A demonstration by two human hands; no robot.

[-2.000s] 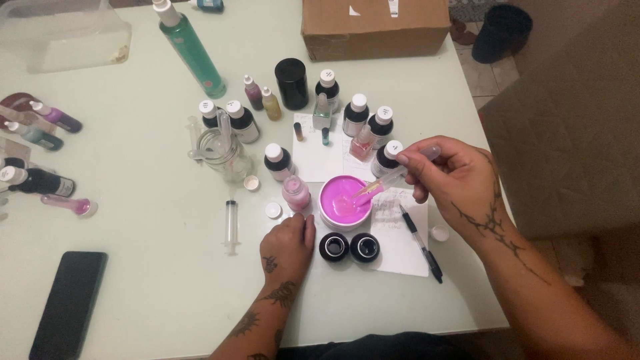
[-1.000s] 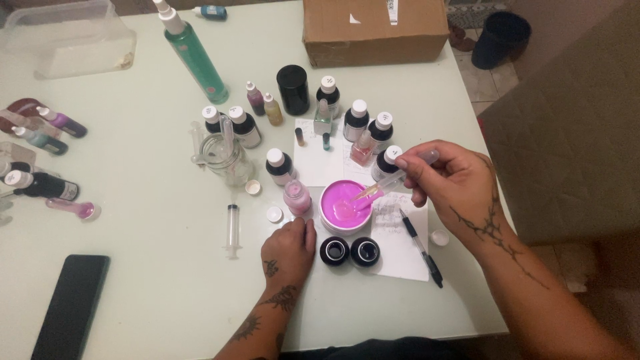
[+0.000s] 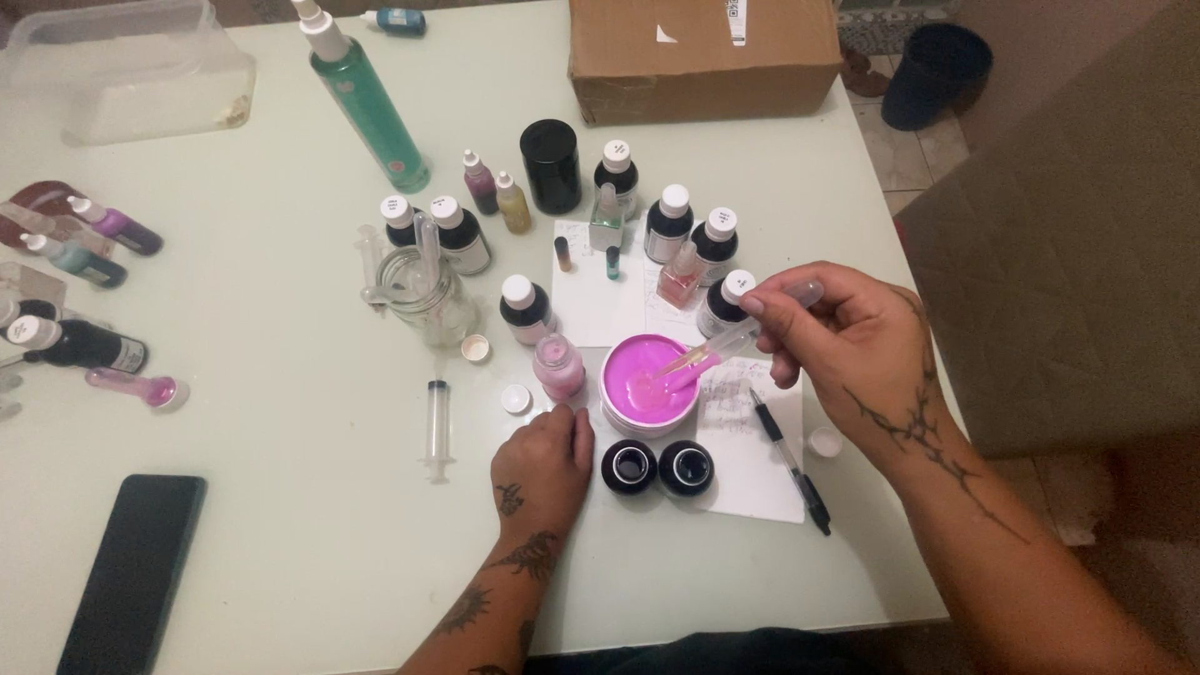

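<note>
My right hand (image 3: 830,328) pinches a clear plastic dropper pipette (image 3: 741,339) between thumb and fingers, its tip over a white tub of glossy pink liquid (image 3: 642,394). A pink spatula-like piece (image 3: 698,370) also leans at the tub's right side. My left hand (image 3: 544,459) rests on the table with its fingers curled, holding nothing that shows, just below an uncapped glass bottle of pink liquid (image 3: 559,370). Two uncapped dark bottles (image 3: 629,469) stand below the tub. A white cap (image 3: 516,398) lies left of the pink bottle.
Several dark, white-capped bottles (image 3: 668,225) stand behind the tub. A glass jar (image 3: 427,305) holds pipettes, with a syringe (image 3: 437,431) below it. A pen (image 3: 792,464) lies on written paper. Farther out are a phone (image 3: 136,572), a green spray bottle (image 3: 370,117) and a cardboard box (image 3: 703,66).
</note>
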